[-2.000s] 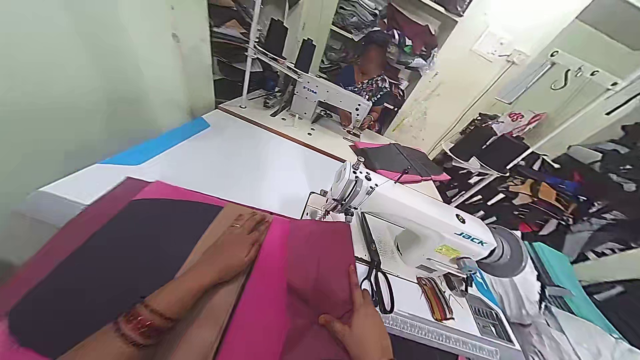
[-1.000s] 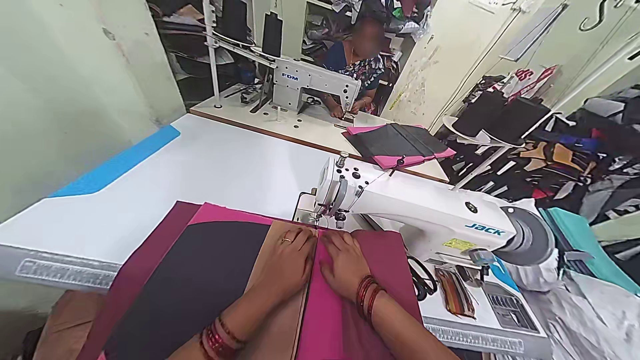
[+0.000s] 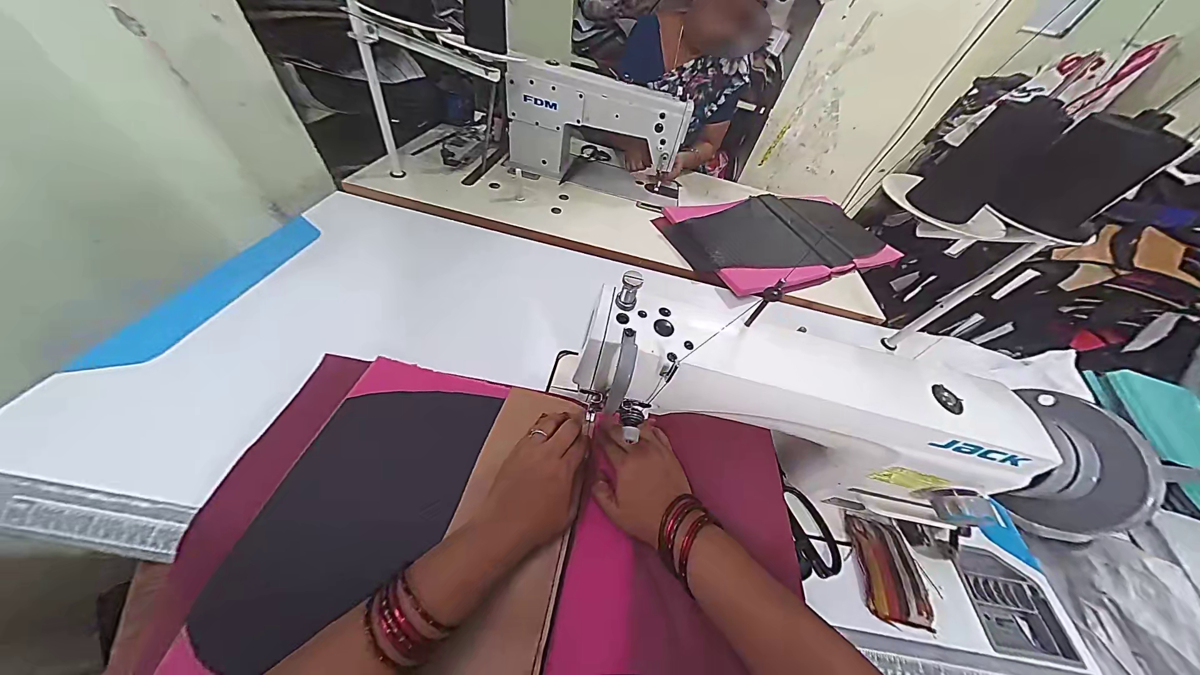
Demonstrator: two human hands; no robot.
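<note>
A layered piece of maroon, pink, black and tan sheet material (image 3: 366, 497) lies on the white table under the head of a Jack sewing machine (image 3: 797, 366). My left hand (image 3: 539, 473) presses flat on the tan strip, just left of the needle area (image 3: 592, 412). On the pink and maroon side, my right hand (image 3: 642, 478) rests with bent fingers close by the presser foot. A dark-edged seam line runs between the two hands toward me. The fingertips nearest the needle are partly hidden by the machine head.
Scissors with black handles (image 3: 816, 534) lie under the machine arm, beside a bundle of coloured strips (image 3: 889, 572). Behind stands an FDM sewing machine (image 3: 600, 112) with a person at it. Pink and black pieces (image 3: 778, 239) lie on that table's edge. Black thread cones (image 3: 994, 159) stand at right.
Two seconds ago my hands were apart, the right at the maroon piece's near edge; now both are close beside the needle. The material has moved under the machine head. The view has moved closer.
</note>
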